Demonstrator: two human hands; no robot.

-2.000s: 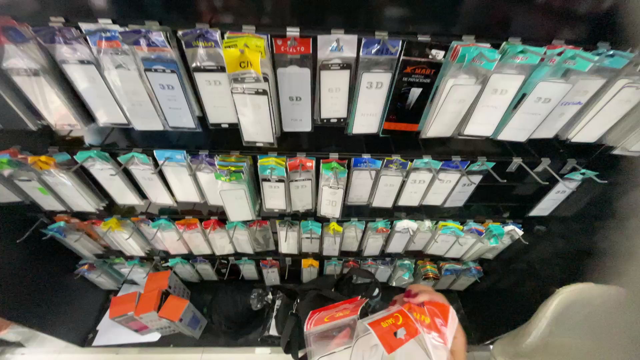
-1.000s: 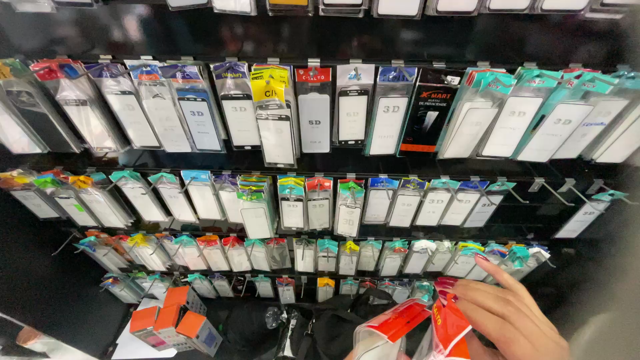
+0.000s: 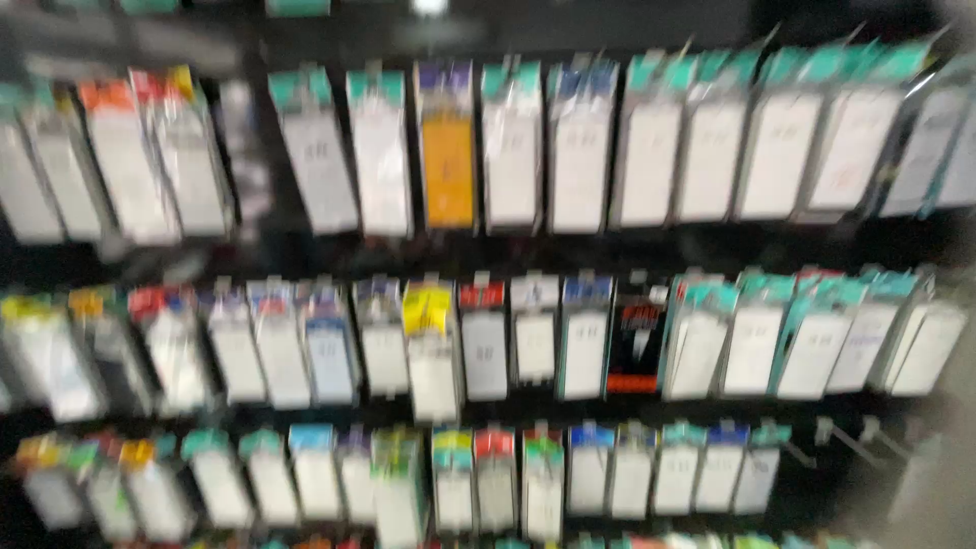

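Observation:
Neither of my hands shows in this blurred head view, so what they hold or touch is hidden. Rows of flat packets, which look like phone screen protectors, hang from hooks on a black display wall. The top row includes a packet with an orange panel (image 3: 448, 169) among white ones with teal headers. Along the middle row hang a packet with a yellow header (image 3: 428, 354) and a black packet with a red-orange band (image 3: 637, 335). In the row below, a packet with a red header (image 3: 496, 480) hangs near the centre.
Metal hooks (image 3: 846, 441) without packets stick out at the lower right. More packets (image 3: 686, 542) show along the bottom edge. A blurred pale surface (image 3: 942, 335) runs down the right side. A bright light spot (image 3: 429, 6) sits at the top.
The view has swung up to higher rows. My hand and the red and white packets, low in the earlier frames, are out of view, as are the orange boxes.

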